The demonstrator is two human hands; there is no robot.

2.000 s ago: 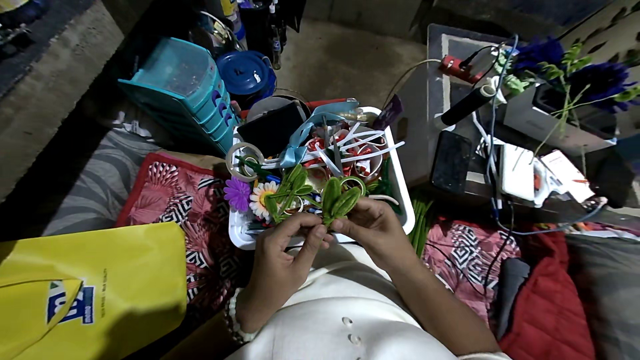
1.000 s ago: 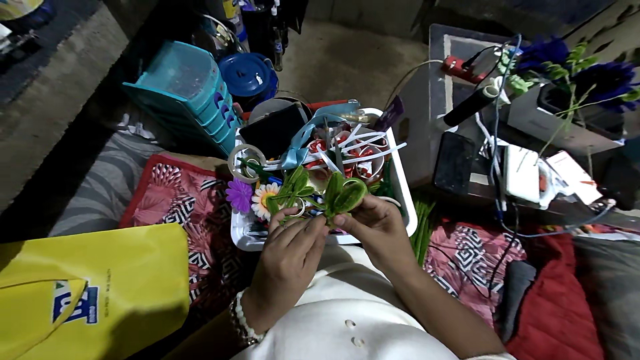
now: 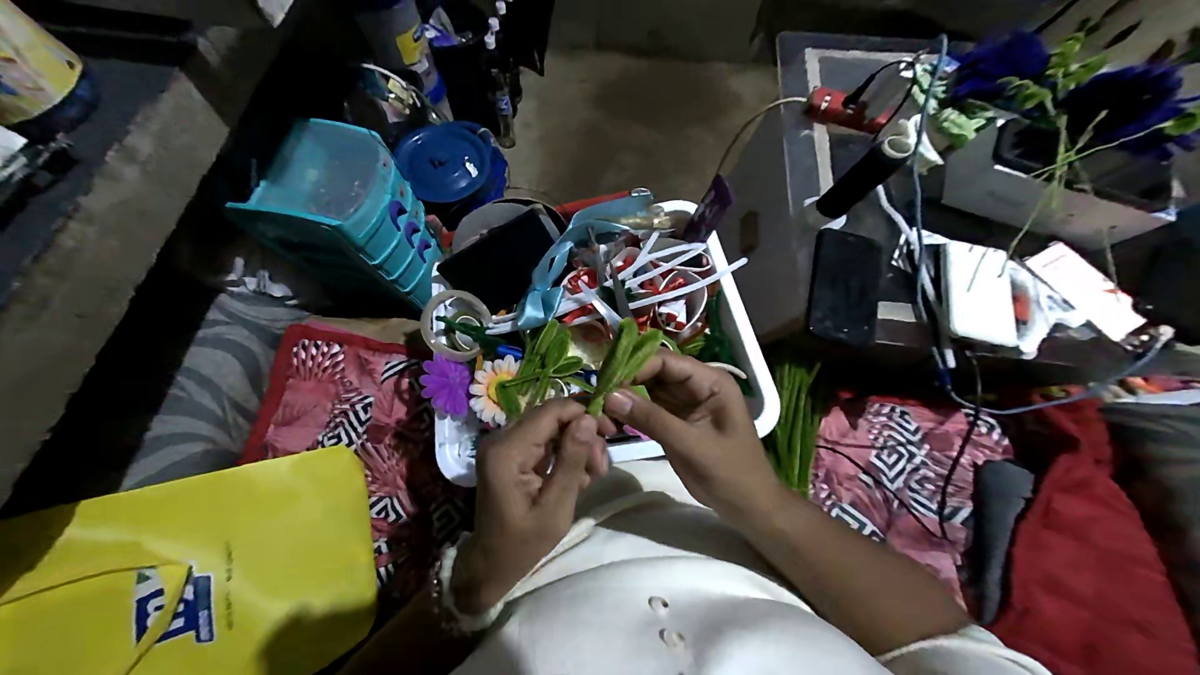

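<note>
Both hands pinch a piece made of fuzzy green pipe-cleaner loops [image 3: 626,356] above the near edge of a white plastic tray [image 3: 764,398]. My left hand [image 3: 539,469] grips its lower end with thumb and fingers. My right hand [image 3: 698,422] holds it from the right, thumb toward the base. Just left of it lies another green looped piece [image 3: 548,361], beside a purple flower [image 3: 446,385] and a pale daisy-like flower [image 3: 494,389]. Behind are a roll of tape [image 3: 455,323], light blue ribbon [image 3: 548,281] and white sticks [image 3: 689,289].
A teal drawer unit [image 3: 323,206] and a blue lidded container [image 3: 445,164] stand behind left. Green stems [image 3: 795,422] lie right of the tray. A black phone [image 3: 844,286] and cables rest on a grey box at right. A yellow bag [image 3: 206,562] lies at lower left.
The green piece between my fingers showed a rounded loop on its right one second ago; now its loops are bunched together and point upward. Both hands remain above the tray's near edge.
</note>
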